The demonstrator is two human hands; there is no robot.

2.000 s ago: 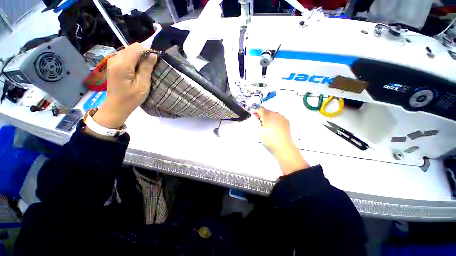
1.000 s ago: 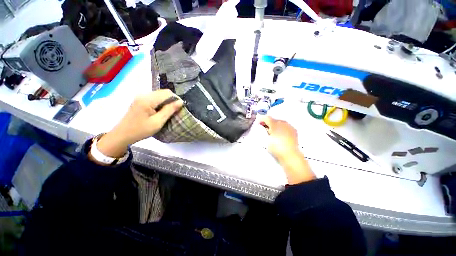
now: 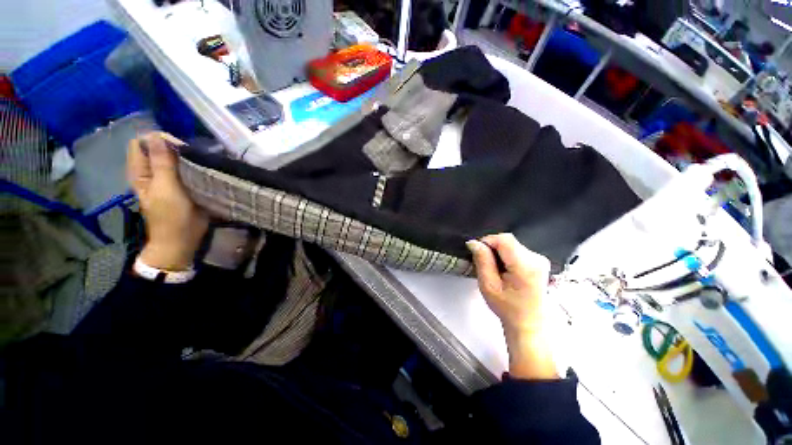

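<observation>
The black fabric [image 3: 521, 182] lies spread over the table, left of the needle area. Its front edge with the plaid fabric [image 3: 321, 224] is stretched between my hands. My left hand [image 3: 165, 195] pinches the far left end, raised beyond the table's front edge. My right hand [image 3: 517, 295] pinches the edge close to the presser foot [image 3: 612, 287]. A grey checked flap [image 3: 417, 117] lies folded on top, with a short pale checked strip [image 3: 379, 189] below it. The fabric's contact with the needle is hidden.
The white sewing machine [image 3: 721, 335] stands at the right. Green and yellow scissors [image 3: 673, 352] and black snips [image 3: 667, 413] lie beside it. A red-orange box [image 3: 350, 73], a grey fan casing [image 3: 287, 39] and a small grey device [image 3: 256, 111] are at the upper left. Blue chairs stand at the left.
The view has swung left. My left hand has moved outward along the garment and now holds its edge stretched. More black fabric is spread out, and the plaid shows as a long band.
</observation>
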